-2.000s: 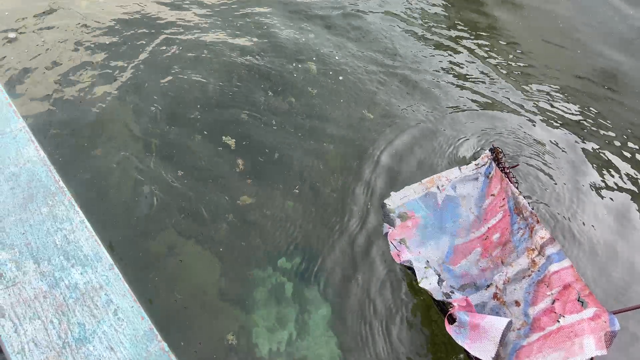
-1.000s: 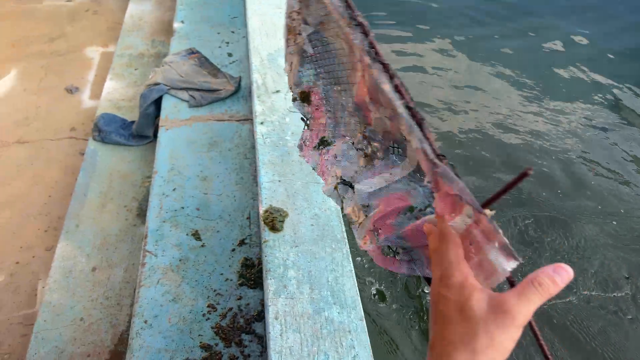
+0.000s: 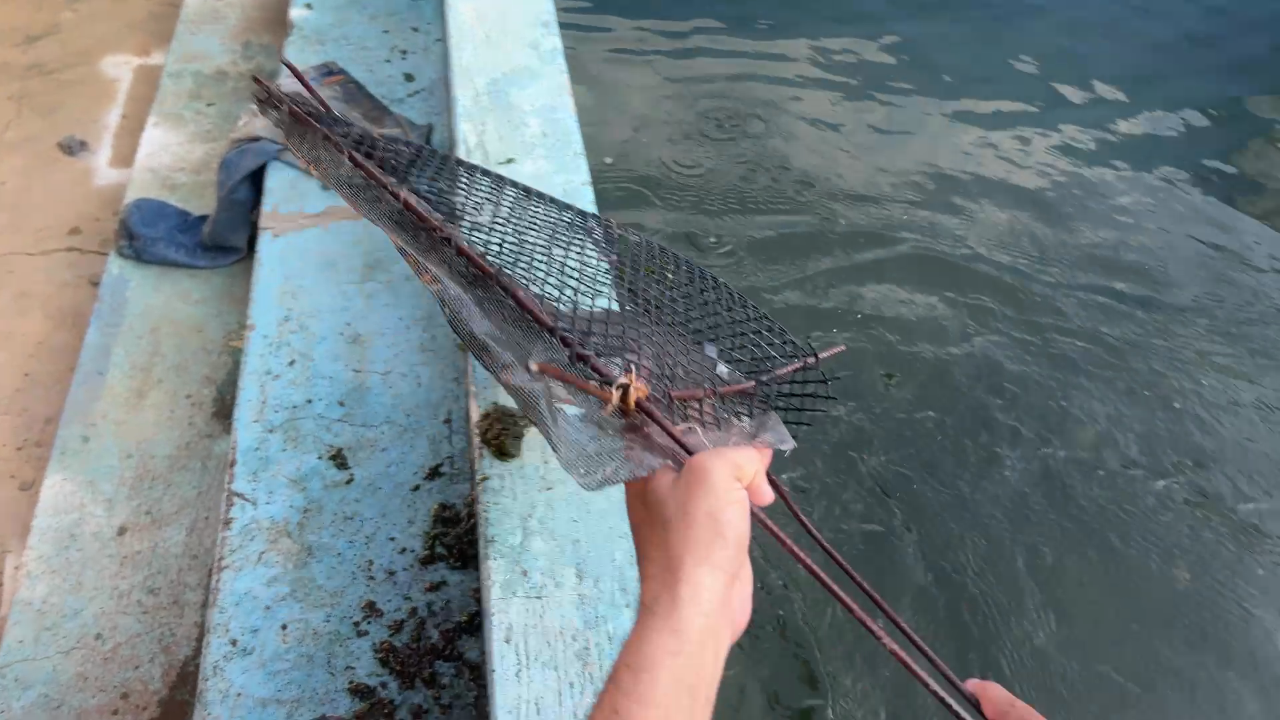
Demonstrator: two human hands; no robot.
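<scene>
A hand-made scoop of black plastic mesh [image 3: 560,240], with finer netting [image 3: 500,370] along its underside, lies slantwise over the painted ledge and the water. Its frame is rusty metal rod, tied at a crossing with an orange-brown binding [image 3: 628,390]. My left hand [image 3: 700,530] is closed around the rods just below the mesh. Lower down, at the bottom edge, the fingers of my right hand [image 3: 1000,702] are on the end of the long rod handle [image 3: 860,600]; most of that hand is out of view. The patterned sheet is not visible on the scoop.
Blue-painted concrete steps [image 3: 340,400] run along the left, beside a brown floor [image 3: 60,200]. A wet blue and grey cloth [image 3: 215,215] lies across them. Dark clumps of weed or debris [image 3: 440,620] are scattered on the step. Rippling dark water [image 3: 1000,400] fills the right side.
The patterned sheet, seen in the water and then raised at the ledge, no longer shows. My open hand has closed on the rods, and the mesh scoop now slants across the ledge. The view has swung left.
</scene>
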